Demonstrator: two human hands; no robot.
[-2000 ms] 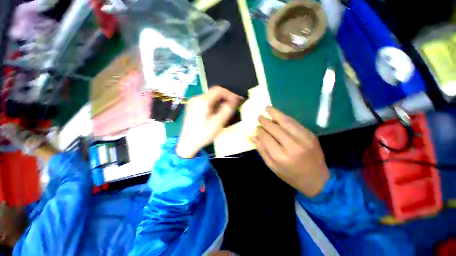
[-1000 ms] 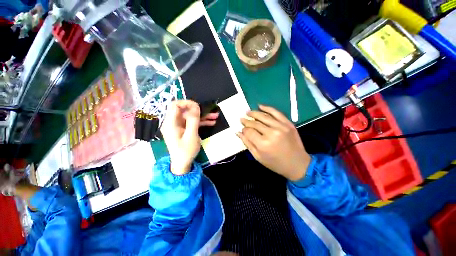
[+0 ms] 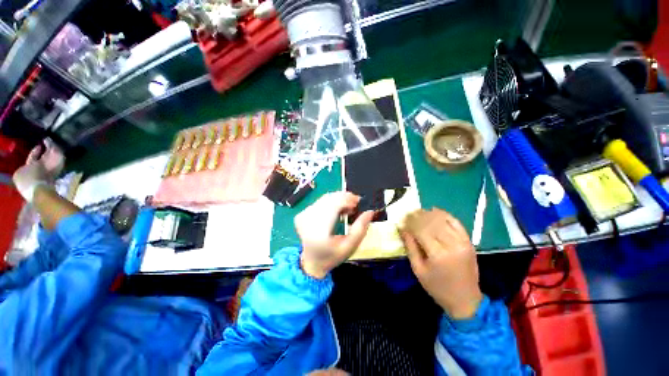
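Observation:
The black pad sheet (image 3: 376, 165) lies on its pale yellow release liner (image 3: 381, 248) at the bench edge. Its lower end is broken up, with a dark piece and a light curved edge near my left fingertips. My left hand (image 3: 328, 236) is bare, thumb and forefinger apart around something dark; whether it grips it I cannot tell. My right hand (image 3: 444, 258) is bare, fingers curled down at the liner's right edge; what is under them is hidden. Dark stacked cells (image 3: 287, 186) stand left of the sheet. Yellow-edged cells (image 3: 207, 143) lie in rows on a pink sheet (image 3: 220, 183).
A clear fume hood (image 3: 341, 110) hangs over the sheet and white strips (image 3: 312, 167). Right are a tape roll (image 3: 453, 145), tweezers (image 3: 480, 213), blue box (image 3: 528, 183), yellow sponge (image 3: 603, 192) and fan (image 3: 500, 95). Another person's arm (image 3: 66, 242) is at left.
The view has swung and steadied, so more of the bench's back and right shows. Both hands stay at the liner's lower end. My left thumb and forefinger now point toward the dark piece.

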